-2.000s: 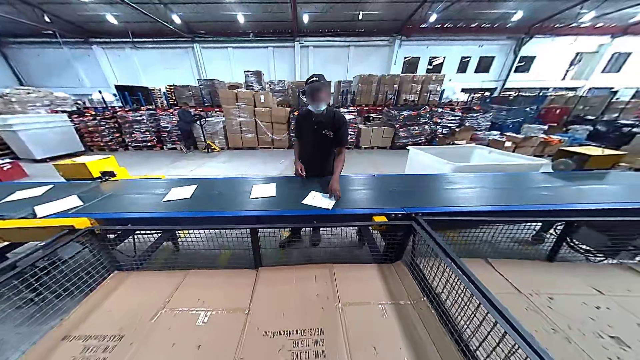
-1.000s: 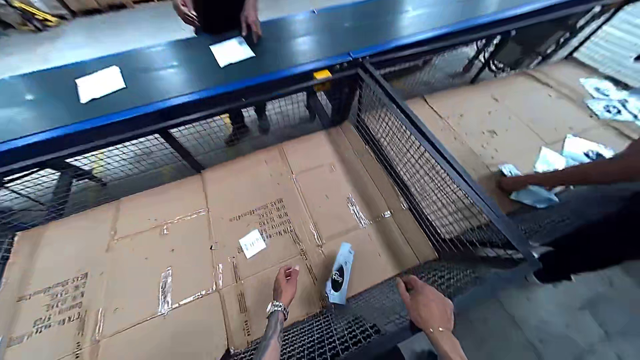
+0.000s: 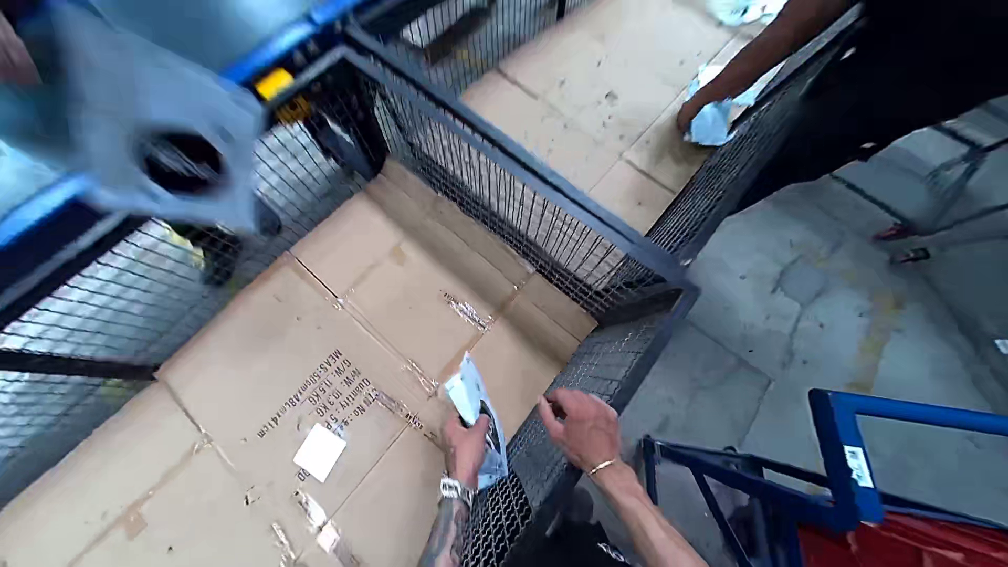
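My left hand [image 3: 465,445], with a metal watch at its wrist, grips a light-blue plastic mailer bag [image 3: 490,441] near the front mesh wall of the cage. My right hand [image 3: 583,429], a thin bracelet at its wrist, is above that wall with curled fingers and holds nothing visible. A small white paper label [image 3: 320,452] lies on the cardboard lining [image 3: 315,354], left of my left hand. At upper left a blurred grey-white bag with a dark round mark [image 3: 177,142] is in the air over the edge of the conveyor.
A black mesh divider [image 3: 512,173] parts this cage from the neighbouring one, where a co-worker's hand [image 3: 705,102] touches light-blue bags. The blue-edged conveyor [image 3: 260,35] runs behind at upper left. A blue metal frame [image 3: 846,457] with red material stands on the concrete floor at lower right.
My left hand has taken hold of the light-blue bag, which lay on the cardboard one second ago. A blurred bag has appeared above the conveyor's edge. The view has swung down and right.
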